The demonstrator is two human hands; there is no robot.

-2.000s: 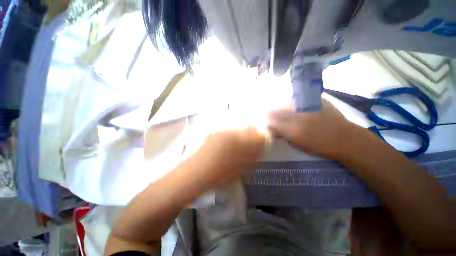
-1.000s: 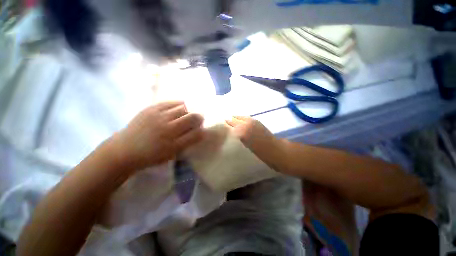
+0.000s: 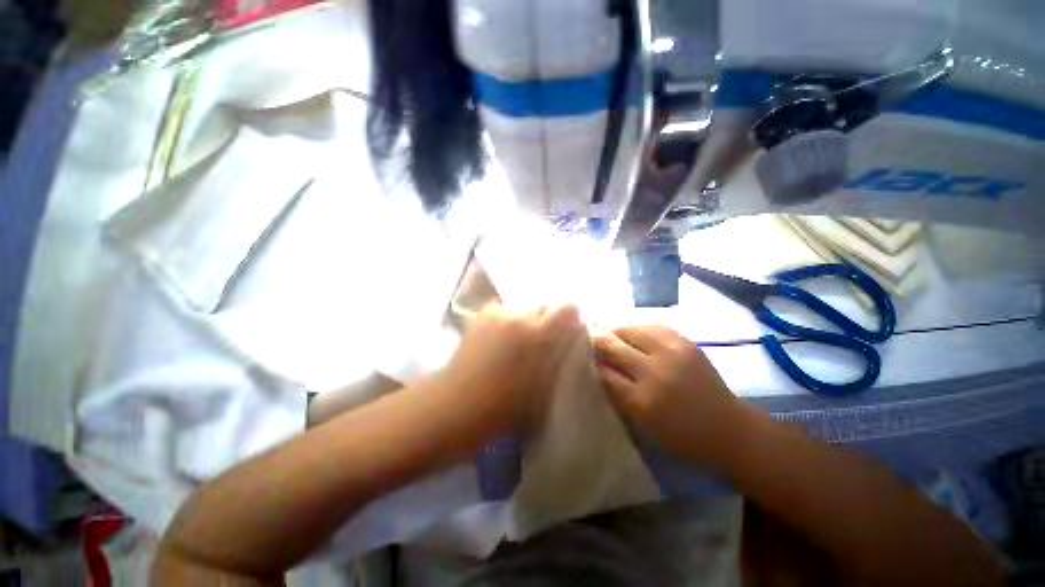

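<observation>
A cream cloth piece hangs from between my hands over the table's front edge. My left hand is closed on its upper part, just in front of the needle area. My right hand pinches the cloth's right edge with the fingertips. The white garment panel spreads over the table at the left, with folds. The sewing machine head stands above, and lamp glare hides the needle and presser foot. The blue-grey cylinder points down behind my right hand.
Blue-handled scissors lie right of the needle, blades towards it. Stacked cream pieces lie behind them. A dark feathery tuft hangs left of the machine head. The ruler edge runs along the front. A red rim shows at lower left.
Since one second ago the view has shifted, showing more of the machine head and left panel. Both hands stay at the cream cloth, now closer together, and it hangs more narrowly between them.
</observation>
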